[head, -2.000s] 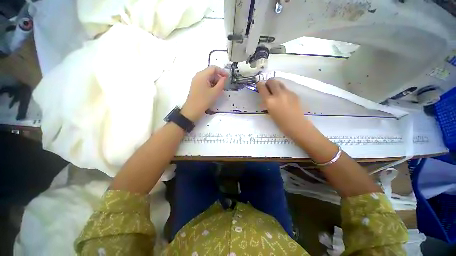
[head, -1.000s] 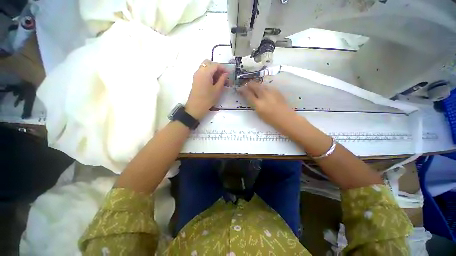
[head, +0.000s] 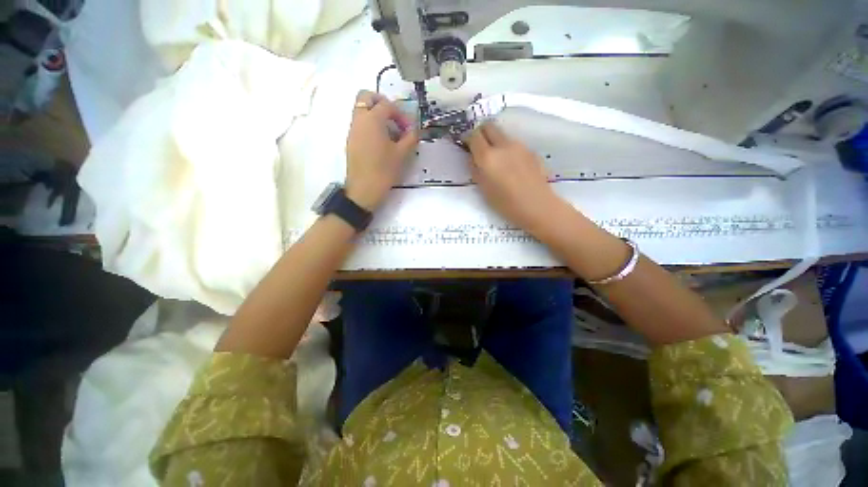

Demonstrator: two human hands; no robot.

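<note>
The sewing machine head (head: 404,43) stands over the needle area, with the presser foot (head: 425,116) under its left end. The binding strip (head: 609,119) runs from the right into a small metal guide (head: 455,119) beside the foot. My left hand (head: 377,147) is just left of the foot, fingertips pinched together; what they hold is too small to tell. My right hand (head: 504,171) has its fingertips at the guide's front edge; its grip is hidden. The cream garment piece (head: 205,171) lies bunched left of my left hand.
A printed measuring tape (head: 609,231) runs along the table's front edge. Loose white strips (head: 780,333) hang at the lower right by a blue crate (head: 850,323). More cream fabric (head: 190,409) hangs at lower left. A thread cone (head: 43,81) stands at upper left.
The view has shifted, so the machine sits higher and further left. My right hand moved left toward the foot, then back right to the guide. My left hand stays beside the foot.
</note>
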